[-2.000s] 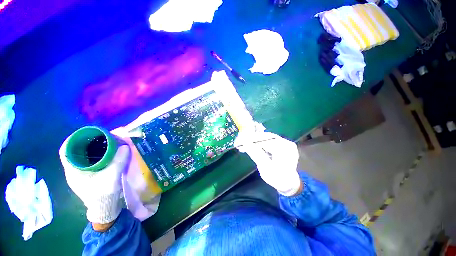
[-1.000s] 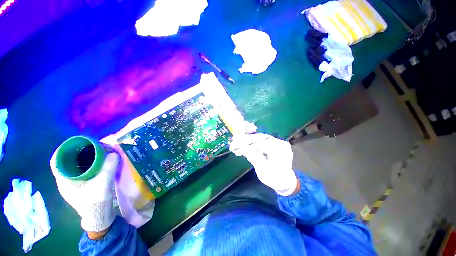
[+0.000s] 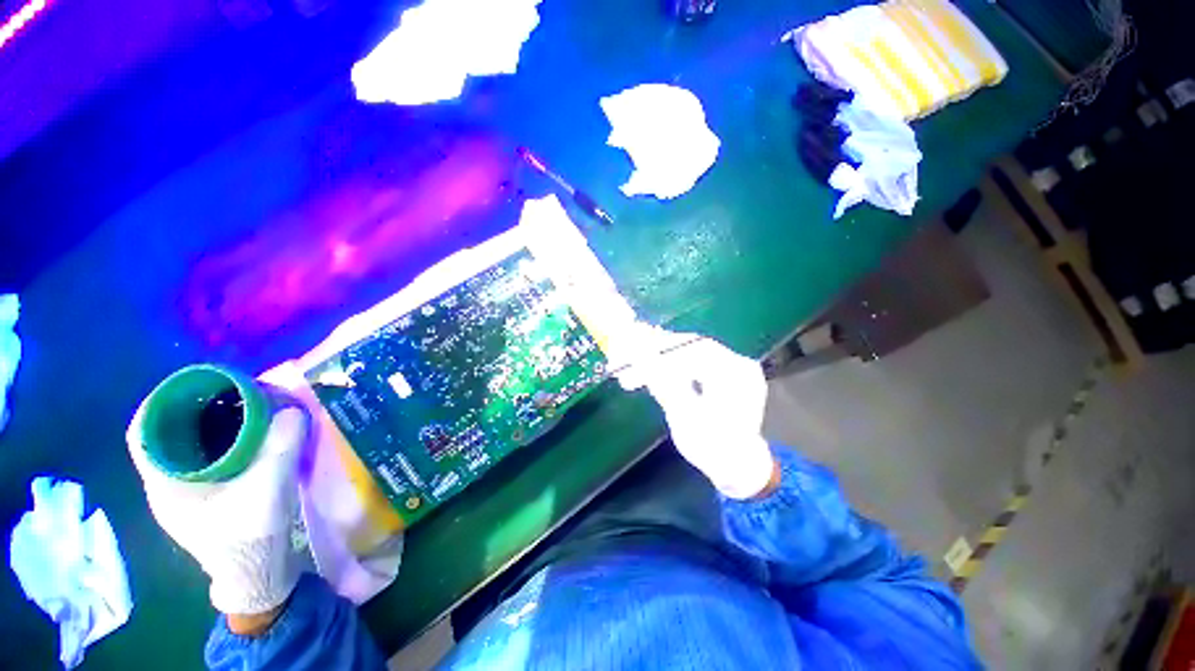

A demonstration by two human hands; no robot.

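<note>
A green circuit board (image 3: 459,380) lies on a white padding cloth with a yellow edge (image 3: 354,531) at the bench's front edge. My left hand (image 3: 236,524), in a white glove, is shut around a green coating pot (image 3: 203,422) with dark inside, left of the board. My right hand (image 3: 708,406), also in a white glove, is at the board's right corner, fingers closed on a thin brush (image 3: 666,350). The brush is a fine dark line over the fingers; its tip cannot be made out.
A pen-like tool (image 3: 566,186) lies beyond the board. Glowing crumpled wipes (image 3: 662,140) lie behind it, others (image 3: 68,570) at left. A striped folded towel (image 3: 904,55) and a pale crumpled wipe (image 3: 881,160) are at back right. A pink lamp reflection crosses the bench.
The whole view has shifted, so bench things appear a little further left. My right hand and the brush have turned slightly at the board's corner. Both hands keep their holds.
</note>
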